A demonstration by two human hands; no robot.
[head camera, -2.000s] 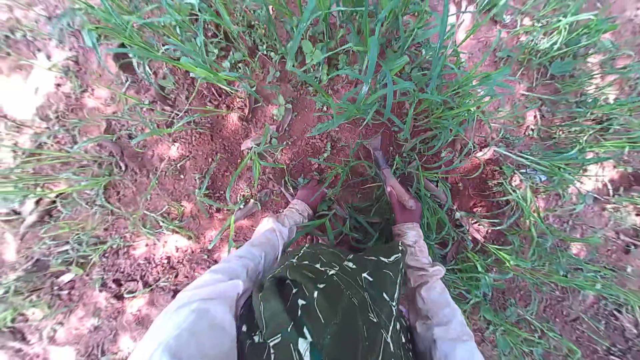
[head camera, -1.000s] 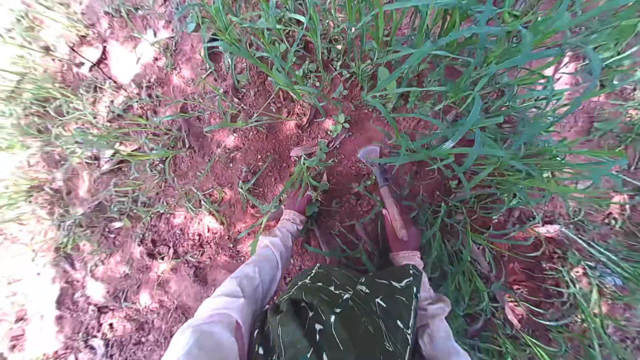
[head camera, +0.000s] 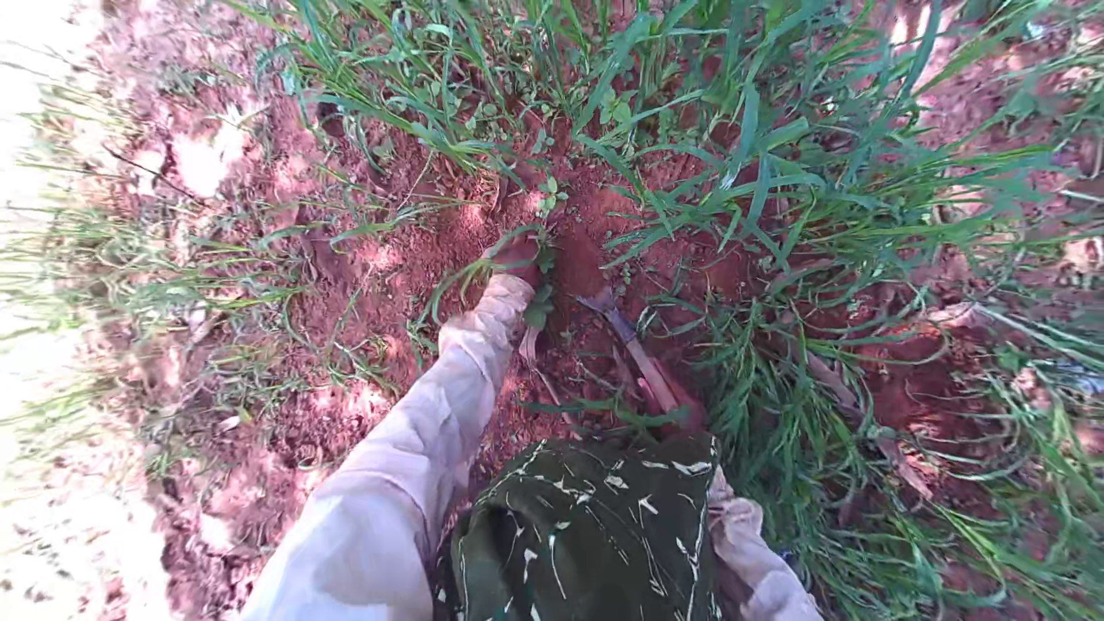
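My left hand [head camera: 516,257] is down at the reddish soil, around green weeds and grass blades [head camera: 470,274] that stick out on both sides of it. A small leafy weed [head camera: 550,197] stands just beyond its fingers. Nearer my body, my right hand [head camera: 677,405] grips the wooden handle of a small hand hoe [head camera: 647,366]. The tool's metal head [head camera: 606,304] points up and left, low over the soil, to the right of my left wrist. Its exact blade shape is blurred.
Tall green grass [head camera: 759,172] grows thickly ahead and to the right. Thinner grass tufts [head camera: 250,293] stand on the left among bright sun patches. Dry stalks [head camera: 832,379] lie at the right, and patterned dark green cloth [head camera: 595,535] covers my front.
My left hand has reached farther forward and now holds weeds. The hoe in my right hand has drawn back toward my body since one second ago.
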